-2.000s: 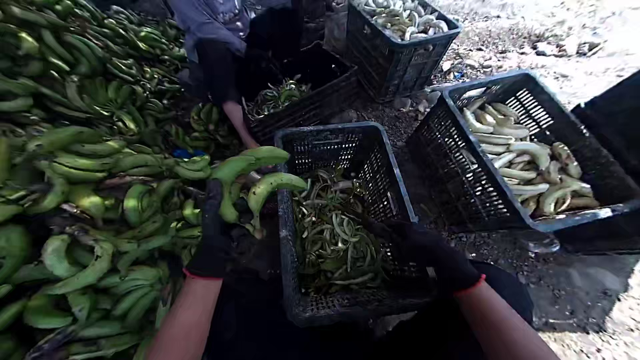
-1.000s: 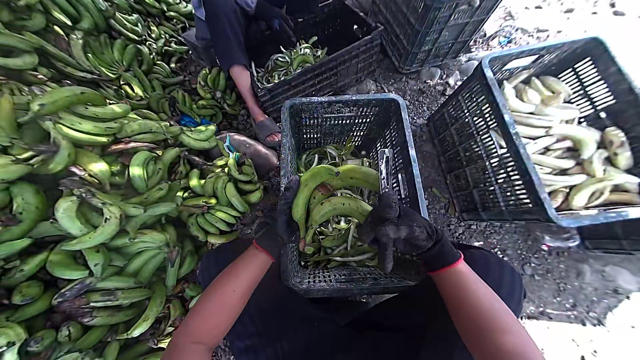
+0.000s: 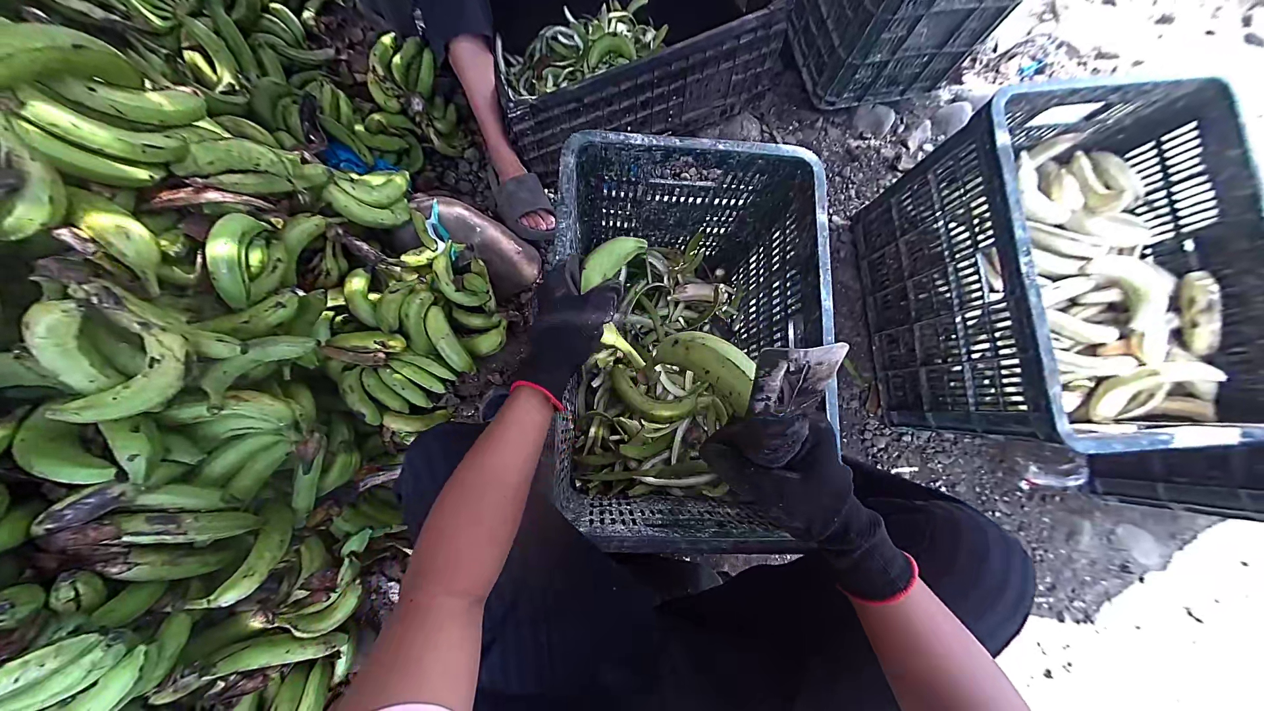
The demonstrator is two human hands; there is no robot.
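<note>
My left hand (image 3: 573, 321), in a black glove with a red cuff, grips a green plantain (image 3: 612, 262) over the left side of a dark plastic crate (image 3: 691, 143). My right hand (image 3: 785, 469), gloved alike, is shut on a wide-bladed knife (image 3: 795, 375) at the crate's right side. A second green plantain (image 3: 711, 365) lies against the fingers of my right hand, by the blade; whether that hand holds it too, I cannot tell. Green peels (image 3: 642, 444) fill the lower part of the crate below both hands.
Green plantain bunches (image 3: 247, 425) are heaped at the left. A crate of peeled plantains (image 3: 1032, 267) stands at the right. Beyond my crate are a crate with peels (image 3: 652, 89), another dark crate (image 3: 889, 49) and a person's sandalled foot (image 3: 525, 202). Stones (image 3: 874, 118) lie on the ground.
Two seconds ago my left hand held plantains over the heap; a second ago they were between both hands above the crate. Now my hands are farther apart, with one plantain near each.
</note>
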